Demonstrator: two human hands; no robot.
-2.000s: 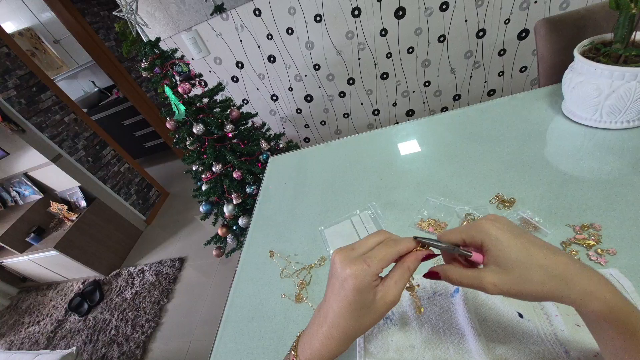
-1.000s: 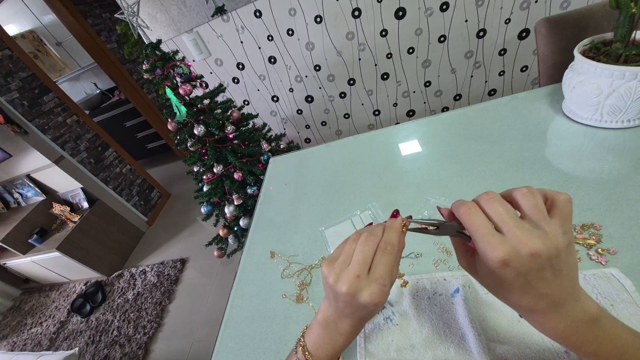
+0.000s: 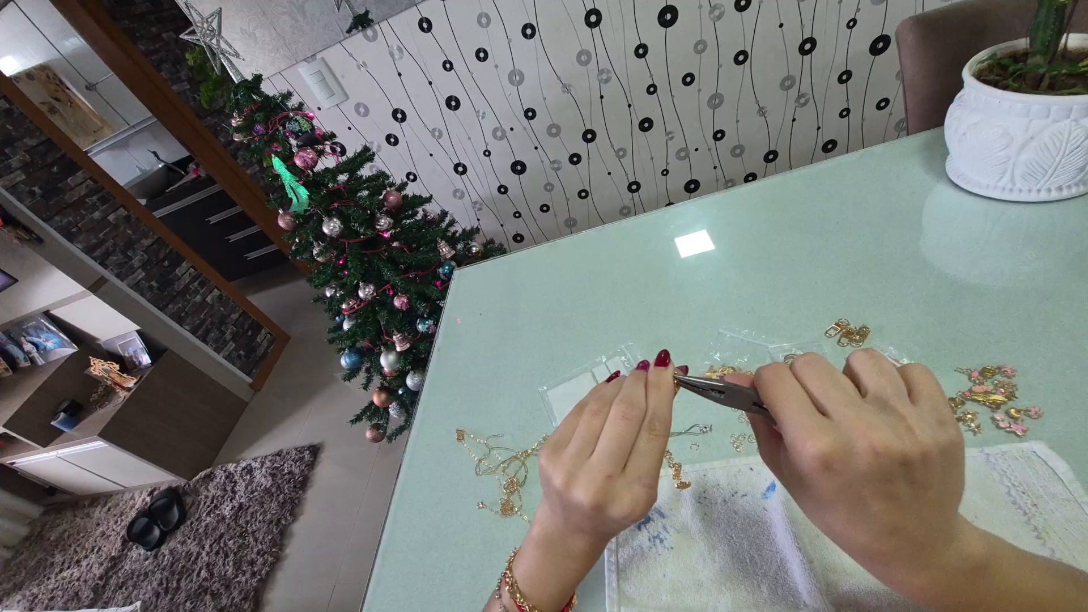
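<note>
My left hand [image 3: 608, 442] pinches a small gold-coloured jewellery piece between its fingertips; the fingers mostly hide it. A short gold chain [image 3: 676, 469] hangs just below those fingers. My right hand [image 3: 858, 450] grips needle-nose pliers [image 3: 722, 393], whose jaws point left and meet the fingertips of my left hand. Both hands are above a stained white towel [image 3: 714, 544] on the glass-topped table [image 3: 595, 297]. Thin gold chains [image 3: 506, 467] lie in a tangle left of my left hand. Pink and gold charms [image 3: 990, 395] lie to the right of my right hand.
Gold clasps [image 3: 847, 332] and clear plastic bags [image 3: 748, 344] lie behind my hands. A bag with white cards [image 3: 578, 391] is behind my left hand, and small rings [image 3: 741, 441] lie between the hands. A white plant pot [image 3: 1016, 136] stands at the back right.
The pliers, held lower against my right hand two seconds ago, now extend left to my left fingertips. Since one second ago, my right hand has moved slightly lower.
</note>
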